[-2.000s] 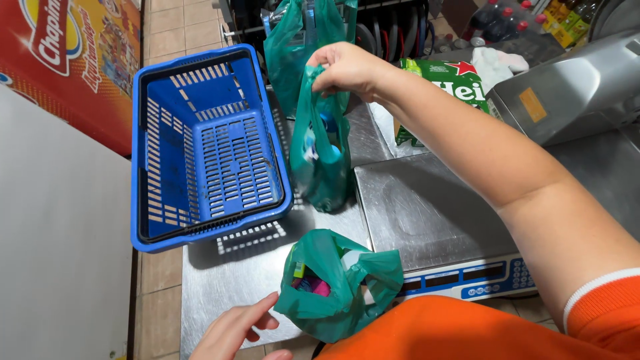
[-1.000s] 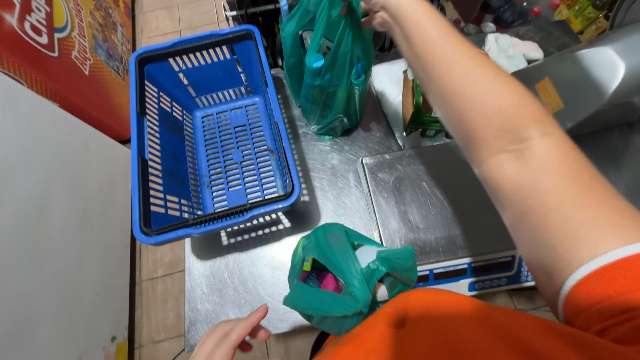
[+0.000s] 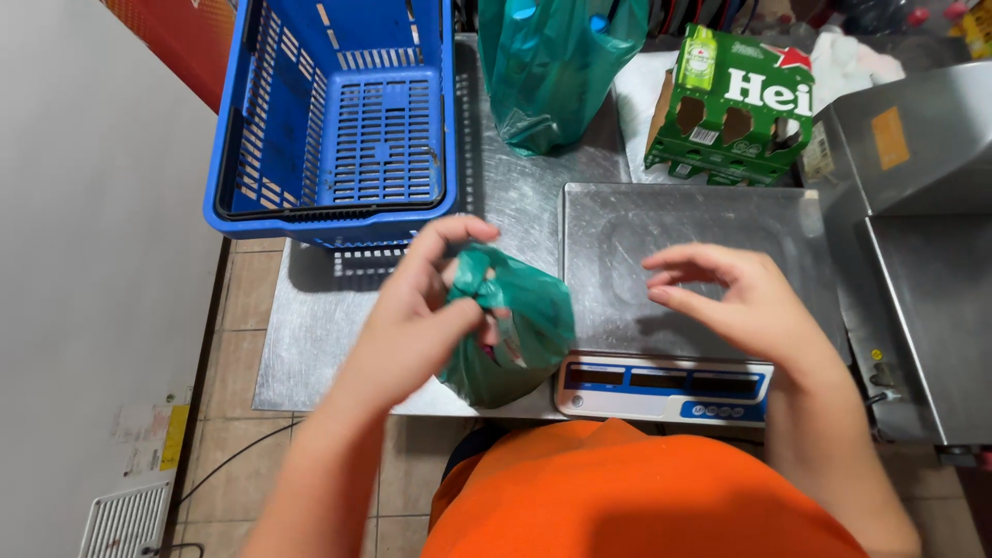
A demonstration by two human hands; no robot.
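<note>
A small green plastic bag with items inside stands near the front edge of the steel counter, left of the scale. My left hand is at the bag's gathered top, fingers curved around it; the blurred fingers do not show whether they grip it. My right hand is over the steel plate of the digital scale, fingers apart and holding nothing. Farther back stands a larger green plastic bag with blue-capped items inside.
An empty blue plastic basket with a black handle is at the left back of the counter. A green Heineken bottle carton sits behind the scale. Steel equipment borders the right side, and a grey panel stands at the left.
My right hand has come back from the larger bag to above the scale. My left hand has moved to the small bag's top. The view has shifted.
</note>
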